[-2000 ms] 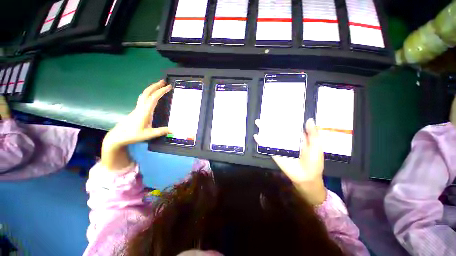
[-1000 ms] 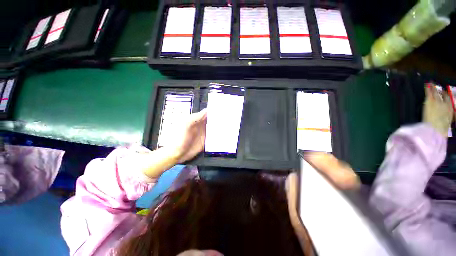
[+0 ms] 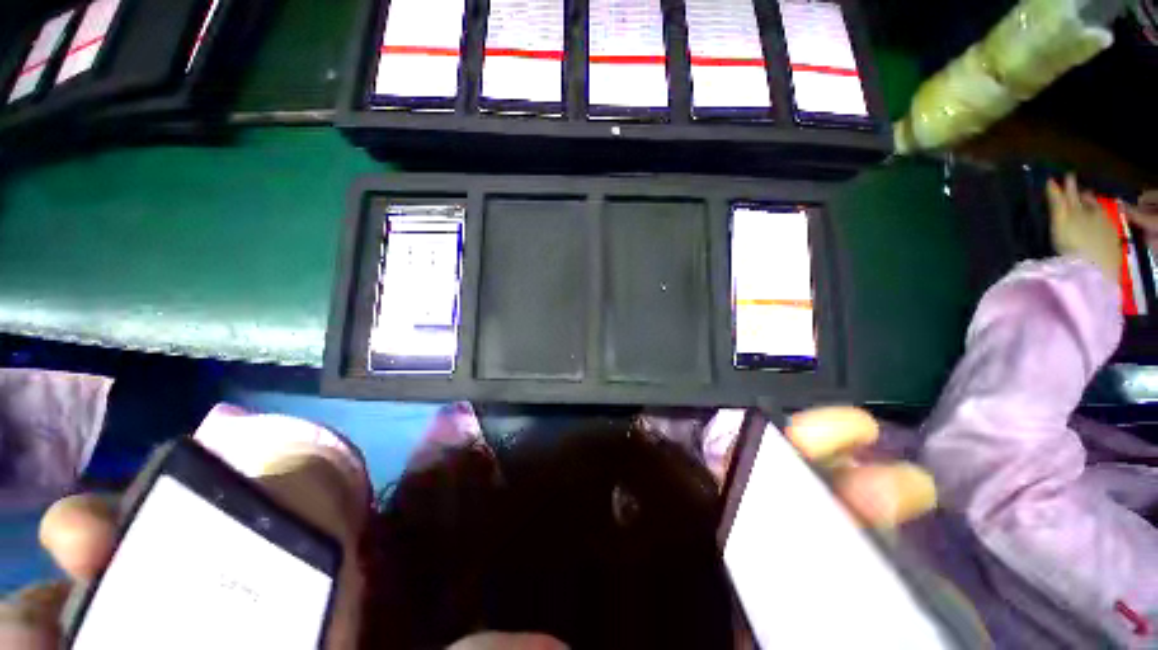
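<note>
My left hand (image 3: 79,543) holds a smartphone (image 3: 203,578) tilted at the lower left, its white screen up with small faint text; the picture's edge cuts it off. My right hand (image 3: 876,476) holds another smartphone (image 3: 813,546) at the lower right, steeply tilted, with a plain white screen, also cut off. The near phone tray (image 3: 594,391) lies ahead. Its leftmost slot holds a phone (image 3: 419,292) showing a dark-lined menu. Its rightmost slot holds a phone (image 3: 773,273) with an orange band. The two middle slots are empty.
A far tray (image 3: 610,137) holds several lit phones with red bands. More phones in a tray (image 3: 140,70) are at the upper left. A yellow-green wrapped roll (image 3: 991,89) is at the upper right. A neighbour's pink sleeve (image 3: 1041,368) and hand are at right, by a red screen (image 3: 1123,254).
My left hand has lifted the phone from the second slot and brought it down to the lower left. My right hand still holds its phone low. The leftmost phone's screen now shows boxes.
</note>
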